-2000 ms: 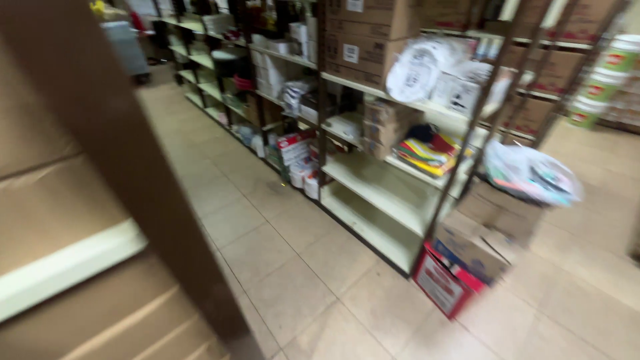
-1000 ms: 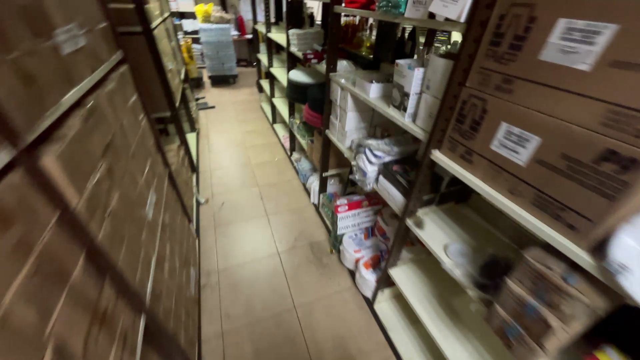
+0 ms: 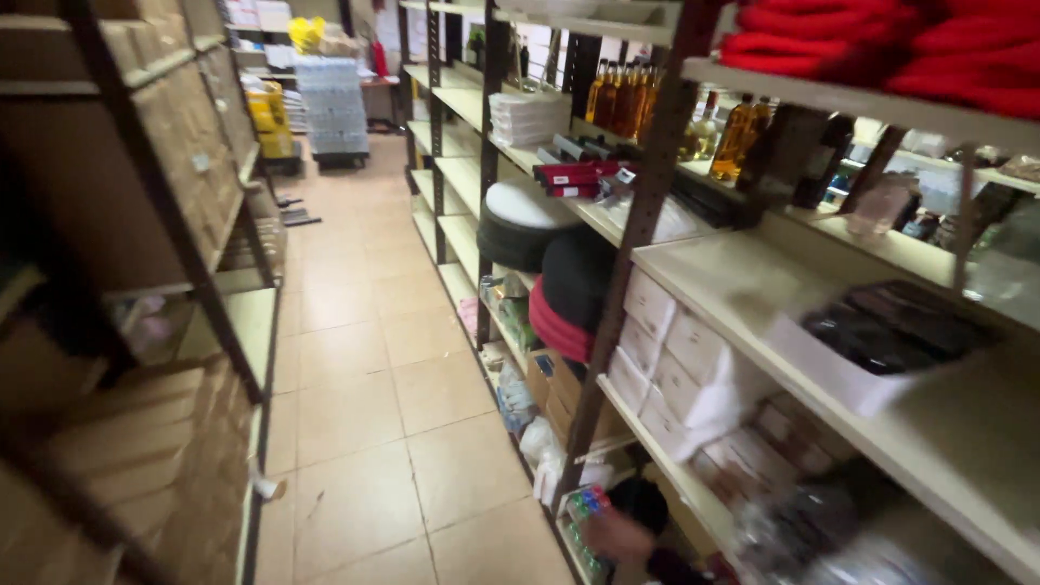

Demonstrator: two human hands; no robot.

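Observation:
My right hand (image 3: 619,536) shows blurred at the bottom, right of the middle, with a dark sleeve behind it. It is in front of the lowest part of the right-hand rack, beside small red, blue and green items (image 3: 587,500). Whether it touches or holds any of them is not clear. A round black thing (image 3: 638,504) lies just behind it. Above stand white boxes (image 3: 682,366) on a shelf, and higher up a white tray (image 3: 845,366) holds black plastic-wrapped goods. My left hand is out of view.
A tiled aisle (image 3: 349,422) runs between metal racks. Cardboard boxes (image 3: 175,162) fill the left rack. On the right are round cushions (image 3: 528,223), bottles (image 3: 621,97) and red folded cloths (image 3: 821,36). Stacked bottle packs (image 3: 331,106) stand at the far end, near dark bars (image 3: 299,215) on the floor.
The view has swung and moved along the aisle, so the cushions and bottle packs appear larger. My right hand has come into view at the bottom.

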